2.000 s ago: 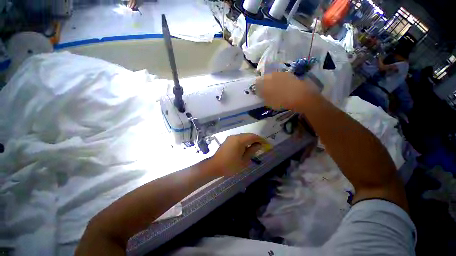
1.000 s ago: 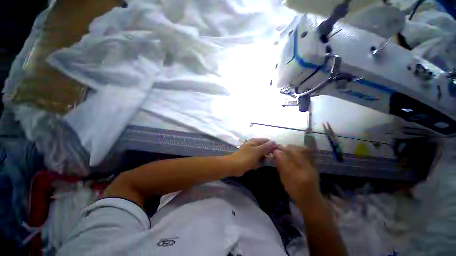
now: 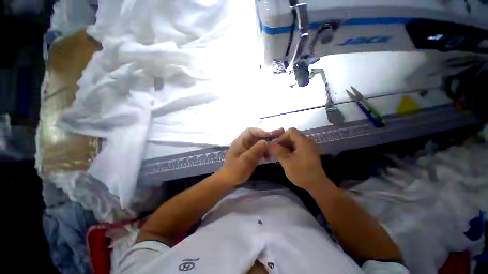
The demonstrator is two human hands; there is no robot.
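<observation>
My left hand (image 3: 244,156) and my right hand (image 3: 297,156) meet at the table's front edge, fingers bent and fingertips together. Anything pinched between them is too small to make out. The white garment piece (image 3: 123,80) lies spread and rumpled left of the needle, its part near the lamp overexposed. The sewing machine head (image 3: 342,35) stands beyond my hands, with its presser foot area (image 3: 301,75) just above the table. Thread snips (image 3: 365,106) lie right of the needle, blades pointing away from me.
A grey rounded metal piece (image 3: 334,115) and a flat yellow piece (image 3: 408,105) lie near the snips. A measuring tape strip (image 3: 187,161) runs along the front edge. Brown taped cardboard (image 3: 69,101) is at left. White cloth (image 3: 422,198) is heaped at lower right.
My right hand has come down from the machine head and my left hand has left the snips area; both met at the front edge. The view has turned down toward my lap.
</observation>
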